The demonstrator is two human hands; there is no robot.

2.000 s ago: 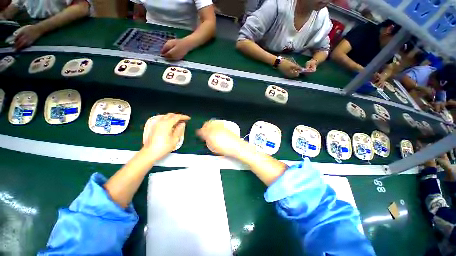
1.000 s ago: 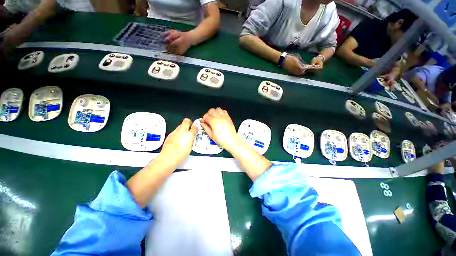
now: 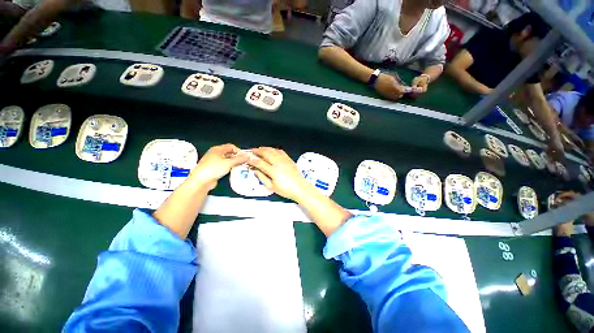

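Observation:
A cream housing half (image 3: 250, 183) lies on the dark green belt in front of me, partly covered by my hands. My left hand (image 3: 218, 164) and my right hand (image 3: 276, 172) meet above its upper edge. Their fingertips pinch a small pale part (image 3: 245, 155), mostly hidden between them; I cannot tell what it is. Inside the shell a little blue shows below my fingers. A housing half with a blue board and a dark-blue block (image 3: 168, 164) lies to the left, beside my left wrist. Another one (image 3: 318, 174) lies just right of my right hand.
More blue-filled shells (image 3: 376, 183) line the near lane. Cream faceplates (image 3: 264, 97) lie on the far lane. A pale metal rail (image 3: 254, 209) edges the belt, with a white sheet (image 3: 249, 276) under my forearms. A person (image 3: 391, 39) sits opposite. A gridded tray (image 3: 200, 46) lies across the belt.
The shells have shifted left along the belt. My hands, apart two seconds ago, have come together; their fingertips now meet at the shell's upper edge. The person opposite at upper left has moved back from the tray.

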